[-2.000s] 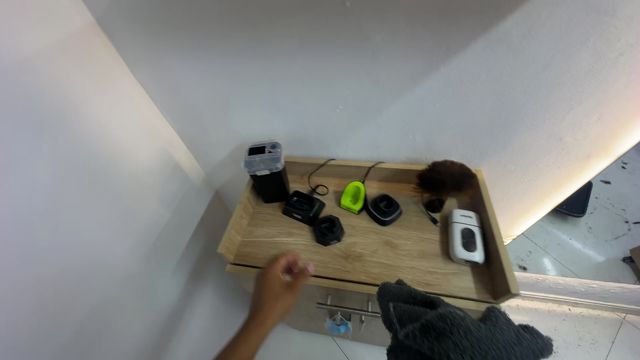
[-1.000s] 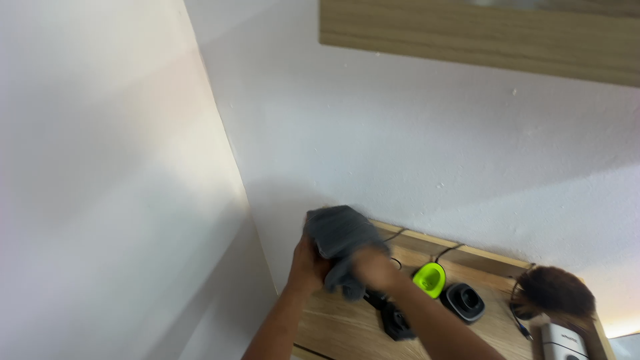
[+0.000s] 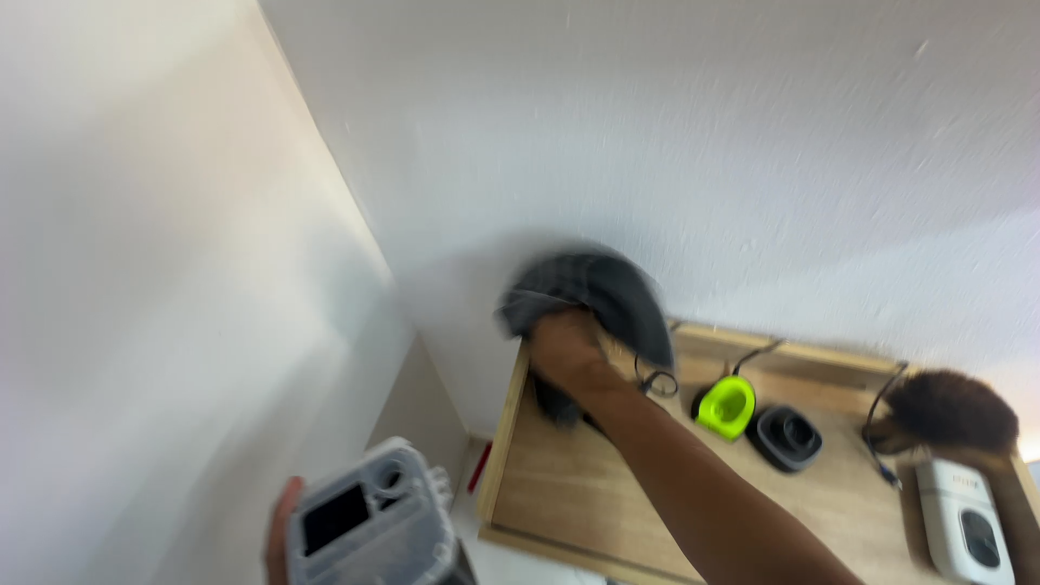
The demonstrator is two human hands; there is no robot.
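Observation:
My right hand [image 3: 569,349] grips a dark grey cloth [image 3: 601,284], blurred by motion, at the back left corner of the wooden tray top [image 3: 569,512]. Part of the cloth hangs over the tray's back rim. My left hand [image 3: 284,528], mostly out of the frame at the bottom, holds a dark container with a clear plastic lid [image 3: 370,512], off the tray's left side. Beneath my right wrist a black object is partly hidden.
Along the tray stand a lime-green charging cradle [image 3: 725,408], a black charging stand [image 3: 786,437], a dark brown hairy bundle [image 3: 951,410] and a white device [image 3: 965,520]. Black cables run over the back rim. White walls meet at the left corner.
The lidded container, on the tray's left end two seconds ago, is now in my left hand off the tray. Both hands were together at the cloth one second ago; now only my right hand holds it.

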